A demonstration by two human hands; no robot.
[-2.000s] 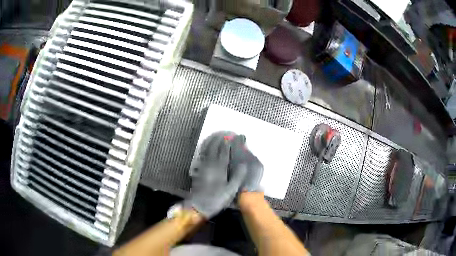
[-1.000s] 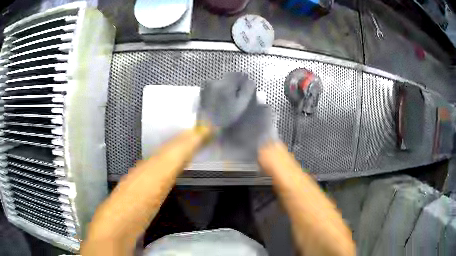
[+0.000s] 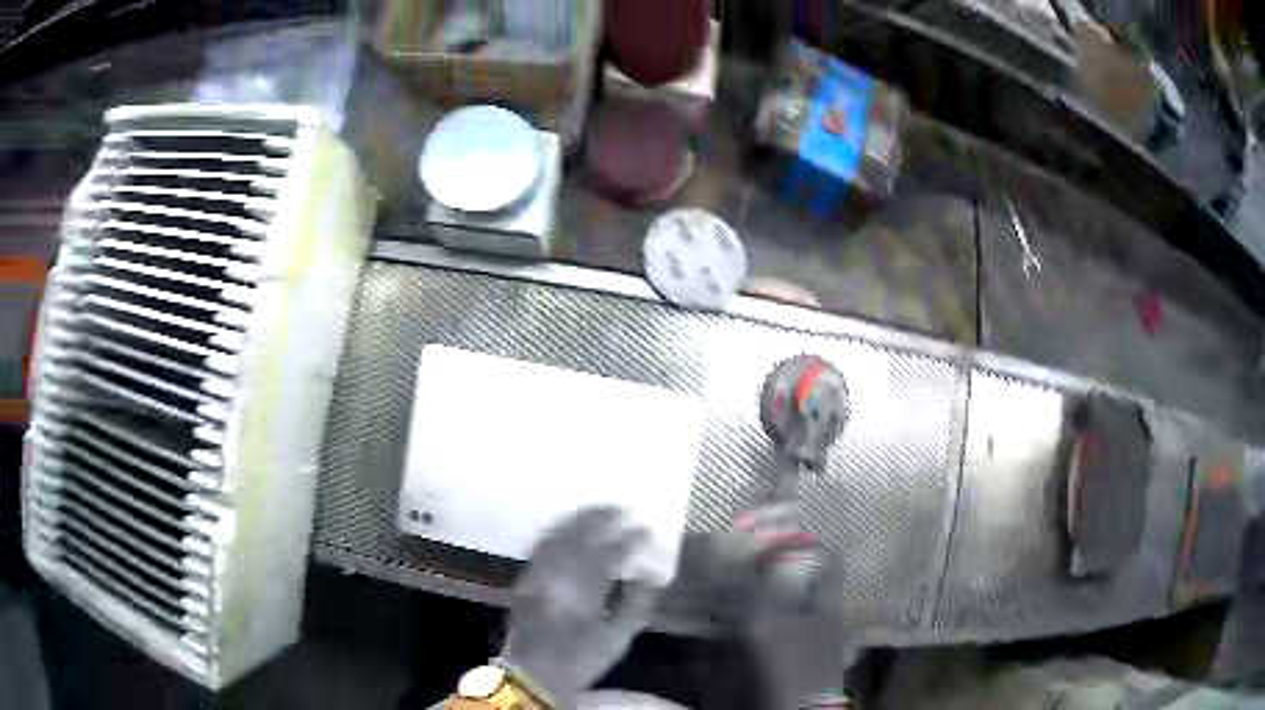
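A white rectangular panel [image 3: 555,444] lies flat and slightly slanted on the perforated grille [image 3: 874,541], with two small holes at its lower left corner. My left hand [image 3: 583,596], in a grey glove, is over the panel's lower right edge; whether it grips the edge cannot be told. My right hand [image 3: 791,583], gloved and strongly blurred, is right of the panel, below the sander; its fingers and anything in them cannot be made out. The round grey-red sander [image 3: 805,405] rests on the grille right of the panel.
A large slotted off-white rack [image 3: 285,402] stands at left. On the rear ledge are pale discs on a white box [image 3: 482,160], maroon discs [image 3: 641,150], a printed disc [image 3: 695,258], a blue carton [image 3: 832,132] and a wrench [image 3: 1024,236]. A dark pad [image 3: 1107,486] lies at right.
My hands have moved from over the panel toward its lower right edge, the right hand now off it. Most of the panel and its holes are uncovered. The camera view has shifted.
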